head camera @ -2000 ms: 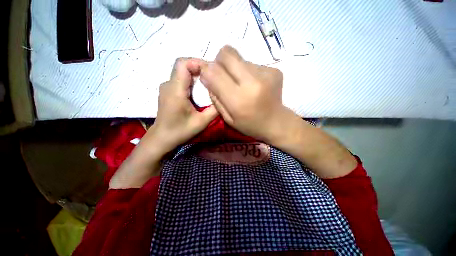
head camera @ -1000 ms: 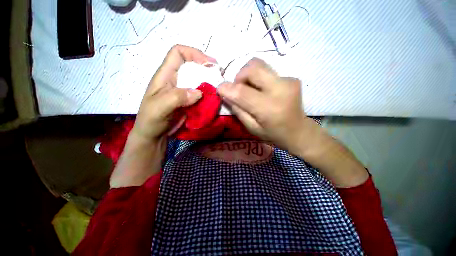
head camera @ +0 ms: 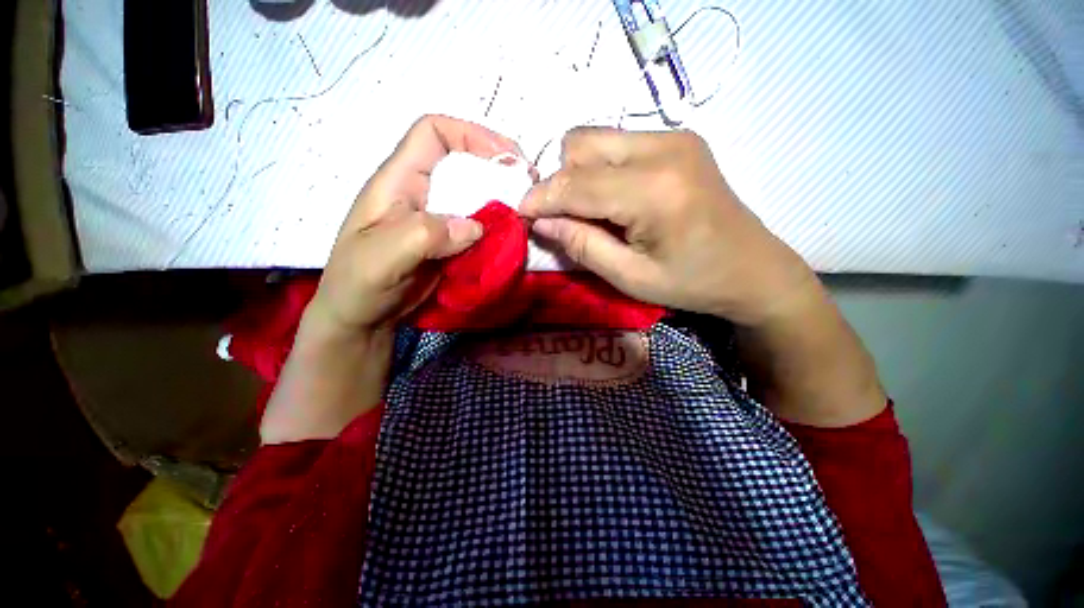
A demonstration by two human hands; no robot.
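Observation:
A fluffy white pompom (head camera: 470, 185) lies against the tip of a soft red fabric piece (head camera: 493, 264) at the table's near edge. My left hand (head camera: 398, 232) holds both, thumb on the red cloth and fingers behind the pompom. My right hand (head camera: 648, 214) has its fingertips pinched at the right side of the red tip, where it meets the pompom. A needle there is too thin to make out. A thread (head camera: 594, 121) runs from near the pompom toward the silvery snips (head camera: 656, 50) above my right hand.
A black phone (head camera: 166, 65) lies at the upper left. White pompoms (head camera: 281, 6) are cut off by the top edge. Loose thread (head camera: 256, 105) and short dark lines lie on the white cloth (head camera: 892, 154). A red heap with a white spot (head camera: 268, 333) is below the table at left.
Since two seconds ago, my hands have moved apart and the pompom and red tip have come into view. Over the last second, my right fingers have closed in at the red tip; my left hand barely moved.

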